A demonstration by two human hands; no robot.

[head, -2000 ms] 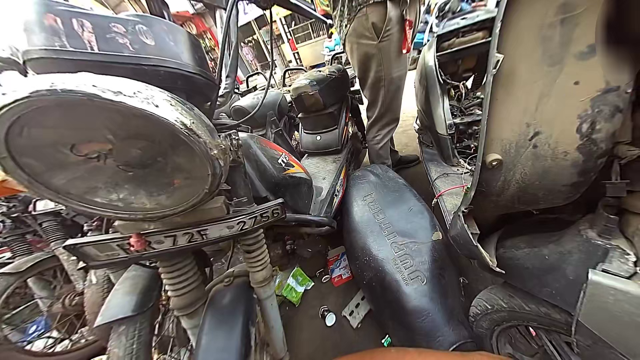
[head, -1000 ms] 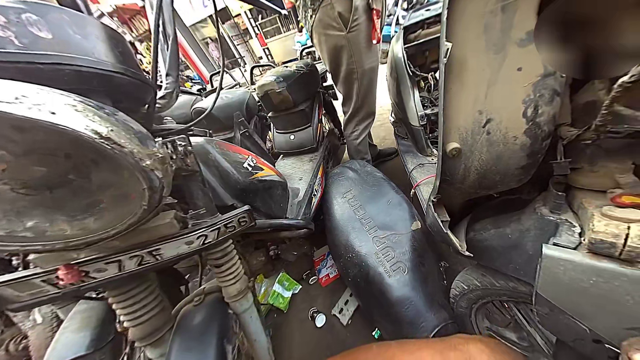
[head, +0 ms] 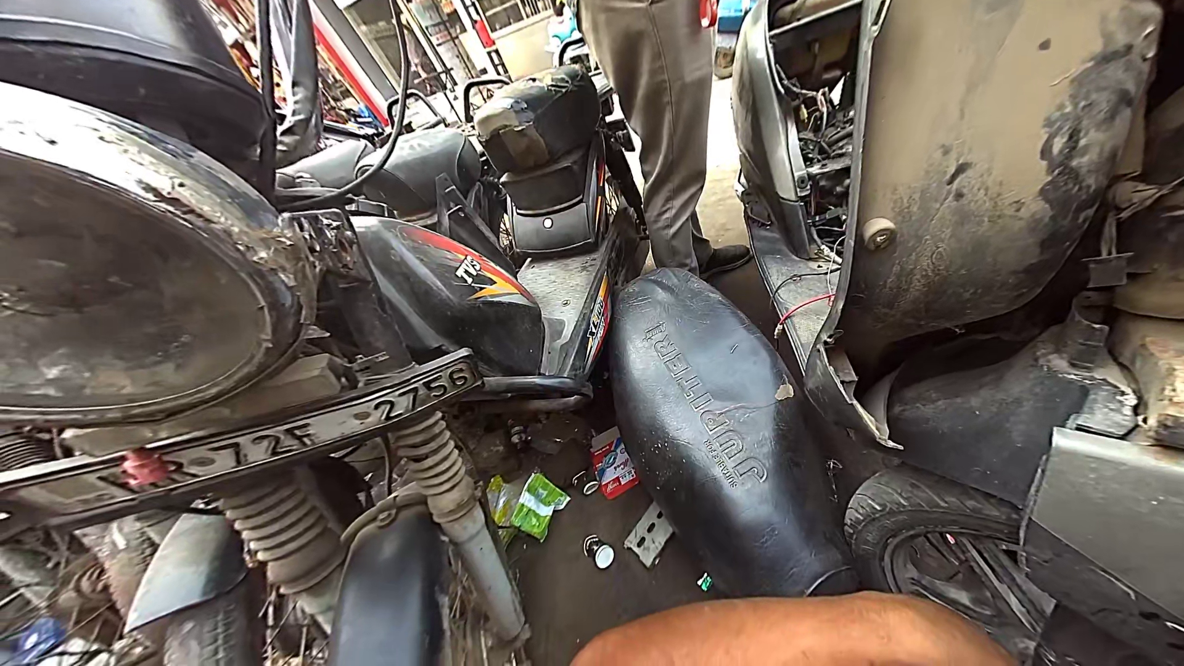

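Neither of my hands shows. Bare skin [head: 795, 634] of a limb, perhaps a forearm or knee, crosses the bottom edge; which part it is cannot be told. Just beyond it a black scooter seat [head: 731, 425] with raised lettering and a small tear lies lengthwise on the ground. To its right stands a scooter with its body opened, its dusty inner panel [head: 980, 157] and loose wires [head: 819, 139] exposed. A red wire [head: 803, 310] hangs at the panel's edge. The scooter's wheel [head: 934, 536] is at the lower right.
A motorcycle's round headlamp [head: 129, 268] and number plate [head: 277, 435] fill the left. Behind is a TVS moped [head: 453, 287]. A person in grey trousers [head: 661, 120] stands beyond the seat. A green wrapper [head: 538, 505], red packet [head: 612, 462] and metal plate [head: 649, 535] lie on the ground.
More of the bare limb shows at the bottom edge than two seconds ago. The seat and the scooter stay as they were relative to each other.
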